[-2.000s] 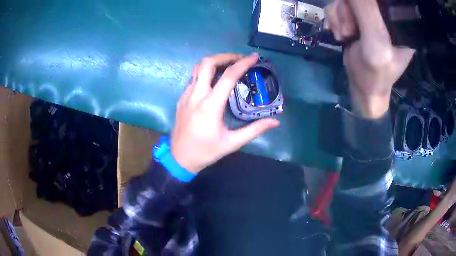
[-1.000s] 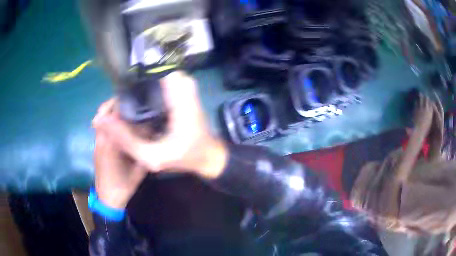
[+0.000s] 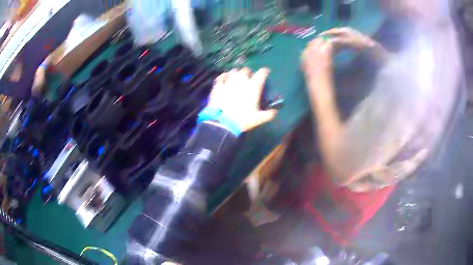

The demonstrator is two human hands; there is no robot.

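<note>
My left hand (image 3: 241,98), with a blue wristband, reaches out over the green mat at the upper middle of the view. Its fingers and thumb are spread around a dark piece (image 3: 266,97), which looks like a black housing, mostly hidden by the hand and blurred. My right hand is not clearly in view; only a sliver of skin shows at the bottom edge. Many black housings (image 3: 140,98), some showing blue, stand crowded on the mat to the left of my left hand.
A white screw feeder (image 3: 88,194) stands at the lower left, near a yellow strand (image 3: 101,251). Green pieces (image 3: 241,39) lie beyond my left hand. Another person (image 3: 384,114) sits at the right with a raised arm, above a red stool (image 3: 345,207). A carton (image 3: 85,49) is at the upper left.
The view has swung towards the neighbouring person. My left hand has left my right hand and the feeder area and reached out past the crowded housings. My right hand has gone out of view.
</note>
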